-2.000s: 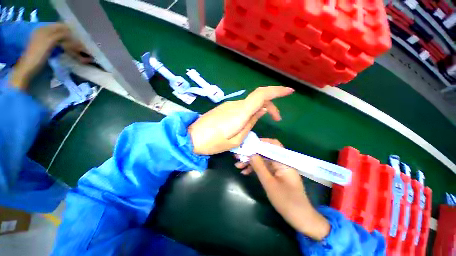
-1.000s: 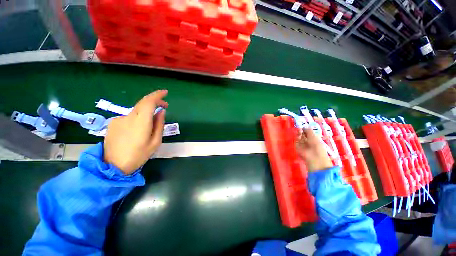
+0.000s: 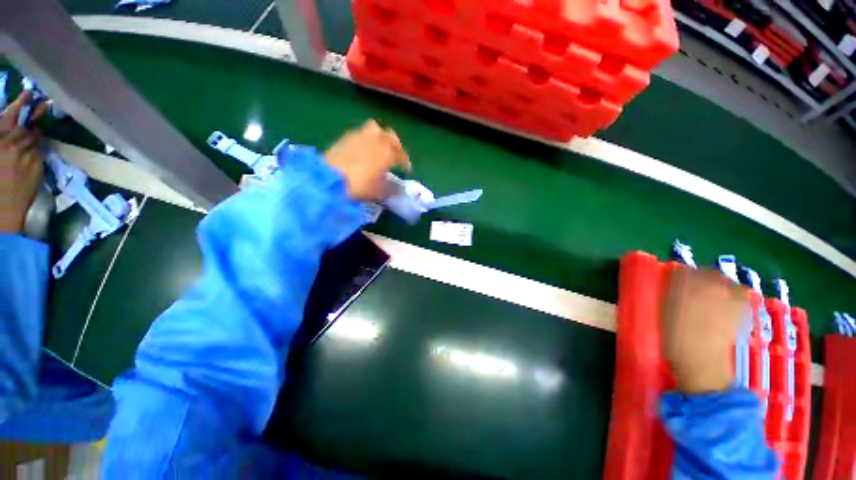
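Observation:
My left hand point(image 3: 369, 161) is over the green belt, beside a pale blue watch point(image 3: 410, 199). Both are blurred, and I cannot tell whether the fingers grip it. A white printed label point(image 3: 451, 232) lies on the belt just below that watch. My right hand point(image 3: 702, 323) is strongly blurred over the red watch tray point(image 3: 641, 375). Its fingers and anything in them cannot be made out. Several pale blue watches lie in the tray's slots, partly hidden by this hand. More watches point(image 3: 246, 155) lie on the belt left of my left hand, partly behind my sleeve.
A black phone point(image 3: 349, 281) lies by my left sleeve on the green bench point(image 3: 450, 375). A stack of red trays point(image 3: 507, 66) stands across the belt. Grey posts point(image 3: 122, 108) rise at left. Another person's hand point(image 3: 19, 169) is at the left edge, with watches nearby. Another red tray point(image 3: 838, 403) is at right.
Two seconds ago both hands were at one watch with its strap stretched out. One second ago the right hand was at the tray. The view has shifted since; the label now shows apart from my left hand.

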